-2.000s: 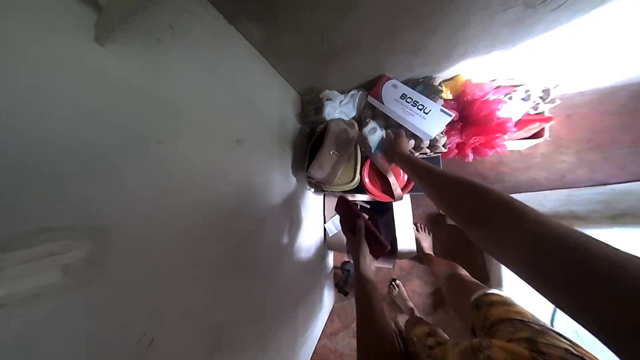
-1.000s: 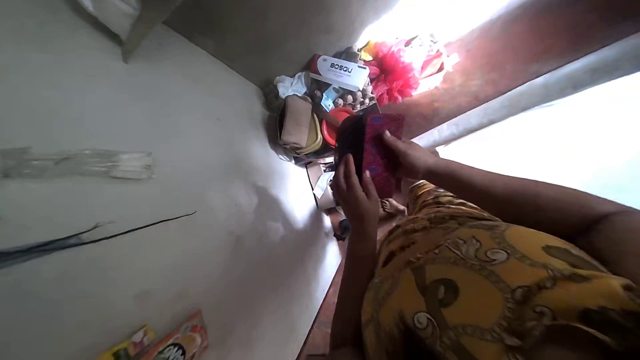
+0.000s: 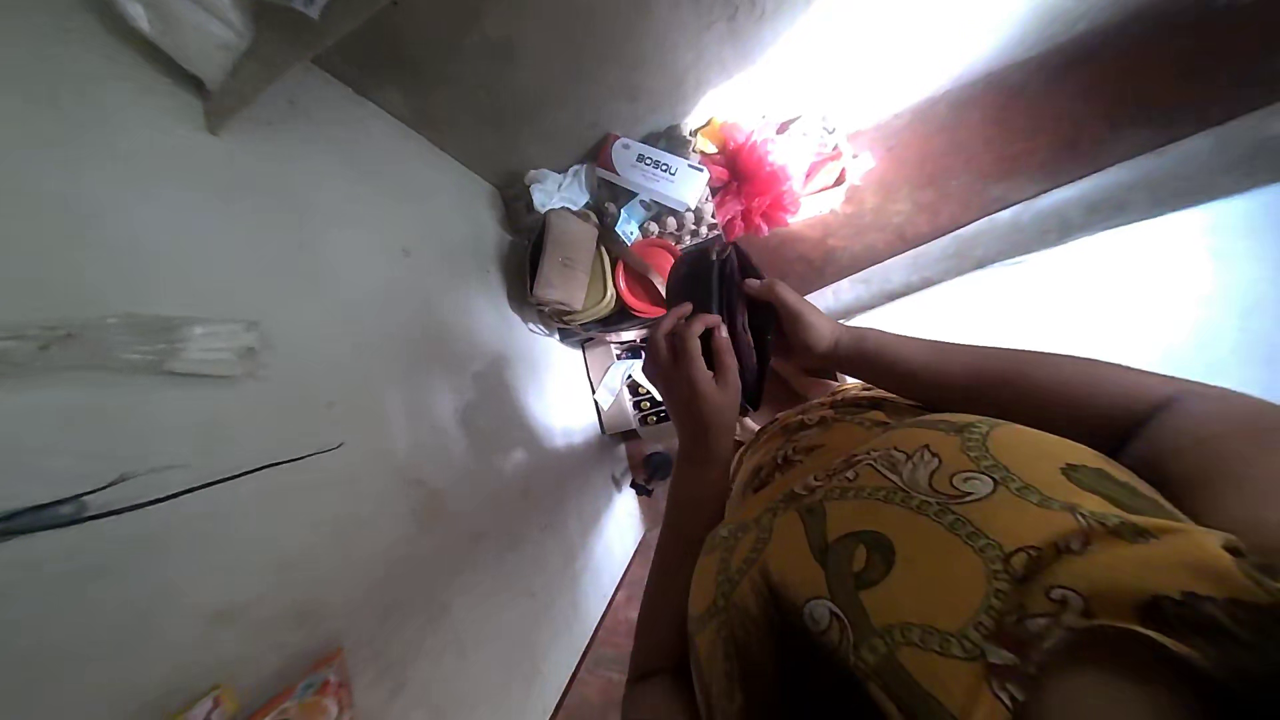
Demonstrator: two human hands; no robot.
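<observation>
Both hands hold a dark purse or pouch (image 3: 728,300) in front of my body; its mouth looks parted and its inside is dark. My left hand (image 3: 697,375) grips the near left side, with the fingers bent over its edge. On the opposite side, my right hand (image 3: 800,322) has its thumb and fingers on the rim. Beyond the purse are a beige handbag (image 3: 566,262), a red round lid or bowl (image 3: 643,278), an egg tray with eggs (image 3: 690,226) and a white and red box (image 3: 655,172) that bears writing.
Red artificial flowers or ribbon (image 3: 752,185) lie beside the egg tray. A white cloth or plastic bag (image 3: 560,188) is near the wall. Below stands an open cardboard box (image 3: 601,358) holding several dark bottles. A pale wall (image 3: 330,330) runs along the left, with food packets at its lower part.
Two seconds ago my right hand was reaching to the pile while the left held the purse. Now both hands are on the purse, whose mouth has been parted. The view has shifted.
</observation>
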